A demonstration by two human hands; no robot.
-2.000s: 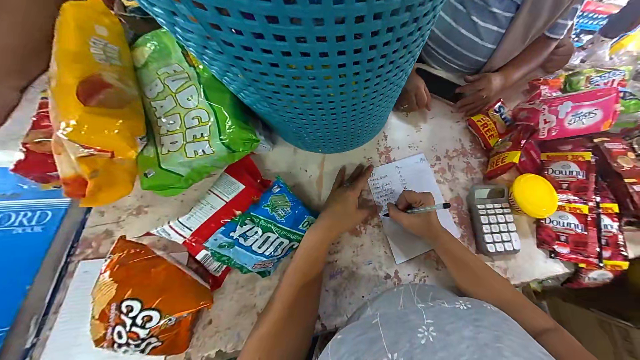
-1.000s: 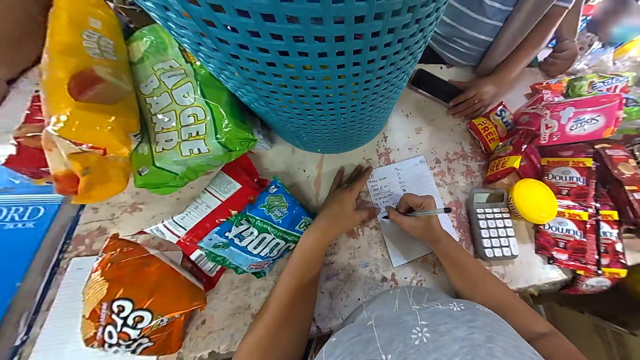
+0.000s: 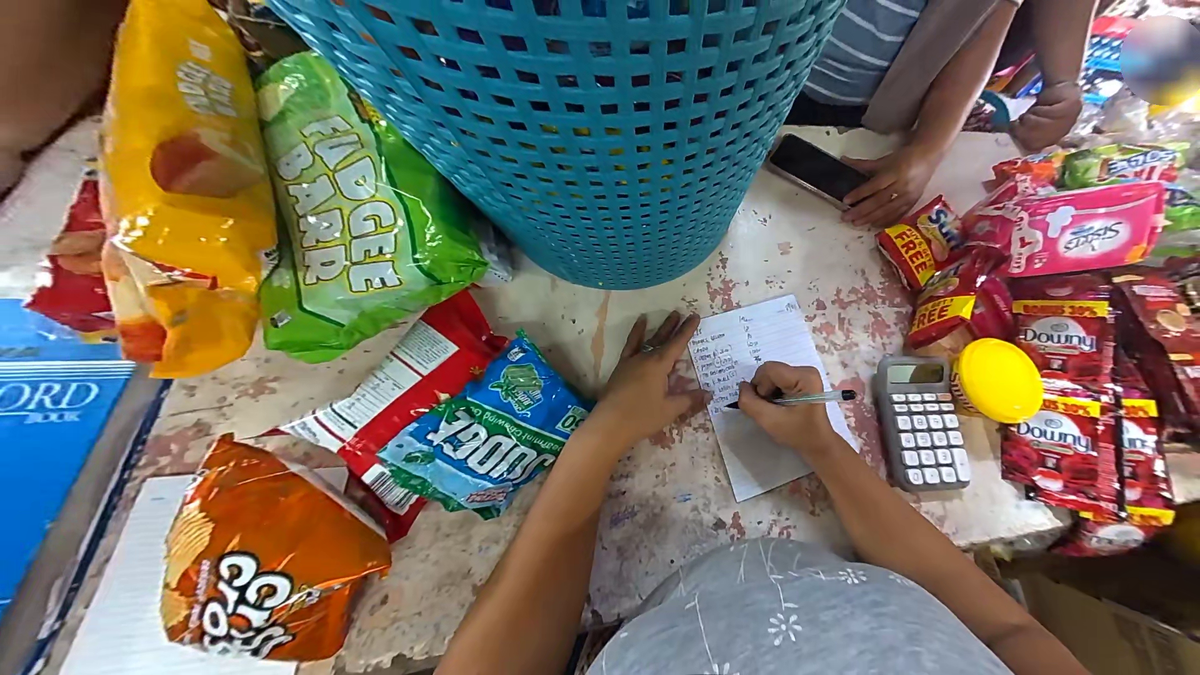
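Note:
My right hand [image 3: 787, 408] holds a ballpoint pen [image 3: 811, 397] with its tip on a sheet of lined paper [image 3: 759, 459] that bears a handwritten list. My left hand [image 3: 656, 380] rests with spread fingers on the worn counter, its fingertips at the paper's left edge; a ring shows on one finger, and nothing is in its grasp. Left of that hand lies a blue Judge chewing gum bag [image 3: 483, 431], overlapping a red and white packet [image 3: 403, 398]. A grey calculator [image 3: 923, 422] lies right of the paper, beside a jar with a yellow lid [image 3: 998, 380].
A tall teal plastic basket [image 3: 600, 141] stands beyond my hands. Green Fudgee Barr [image 3: 366, 216], yellow [image 3: 187, 187] and orange [image 3: 272, 553] snack bags lie left. Red Downy sachets [image 3: 1064, 431] and a pink pack [image 3: 1087, 230] lie right. Across the counter, another person's hand [image 3: 891, 183] touches a phone [image 3: 816, 169].
The other person's near hand has shifted right since two seconds ago, and more of the phone shows. My right hand stays at the paper with the pen, and my left hand has hardly moved.

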